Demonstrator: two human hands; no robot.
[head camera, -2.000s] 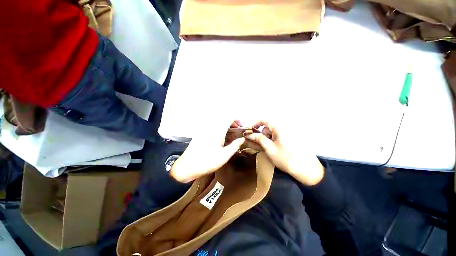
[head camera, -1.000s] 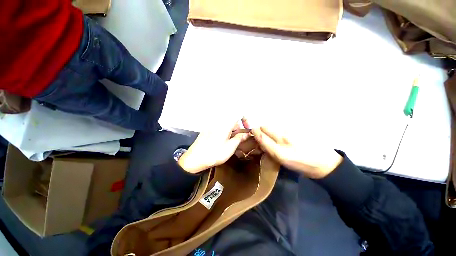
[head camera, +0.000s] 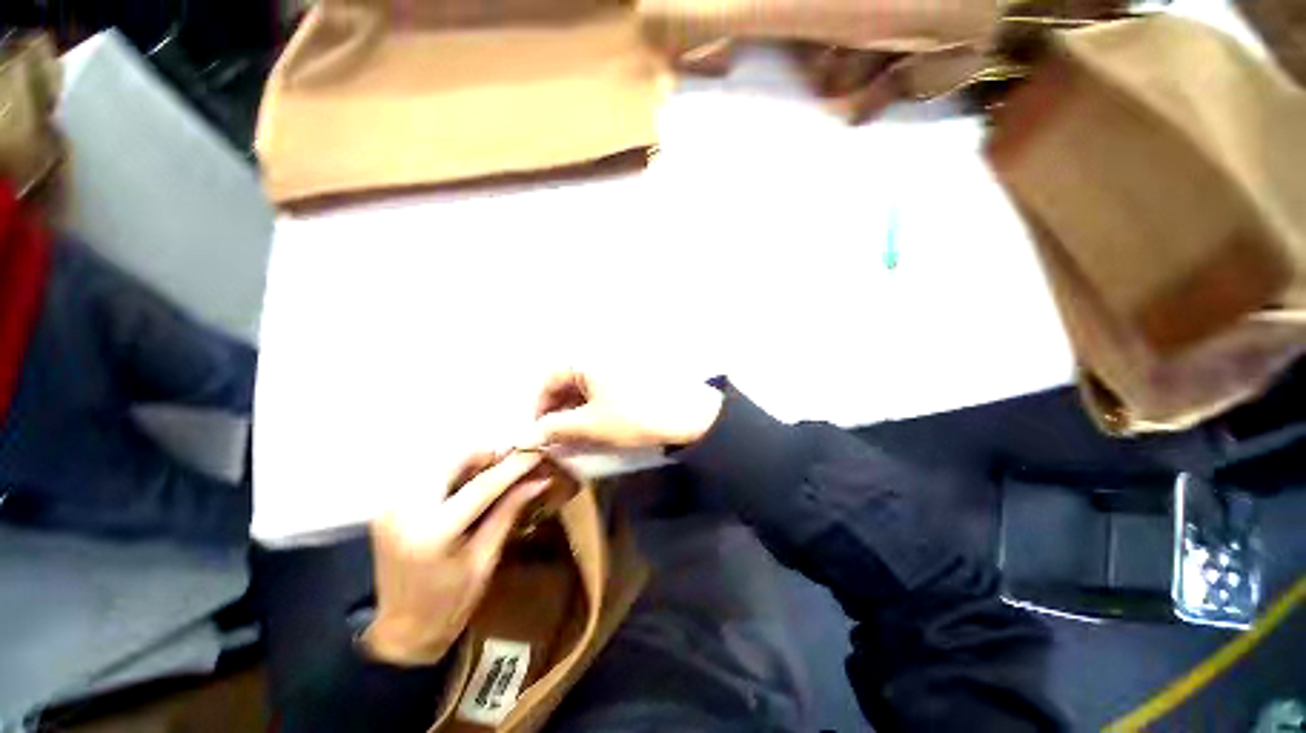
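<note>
The tan-brown bag (head camera: 576, 630) lies open-mouthed on my lap against the table edge, with a white label (head camera: 494, 679) inside. My left hand (head camera: 447, 551) grips the far end of the bag opening. My right hand (head camera: 613, 411) is at the same end, its fingers bent close together just above the left fingertips; blur hides whether they pinch anything. The green-handled tool (head camera: 892, 241) lies on the white table, blurred and away from both hands.
A flat brown bag (head camera: 466, 100) lies at the table's back left. More brown bags (head camera: 1146, 186) are piled at the right. A person in red and jeans (head camera: 115, 387) is at the left edge. A dark tray-like object (head camera: 1096, 549) is at lower right, a yellow line (head camera: 1217, 662) beyond.
The view has swung right, so table, tool and bags appear further left. My right hand has come off flat contact with the bag end and sits slightly above my left hand.
</note>
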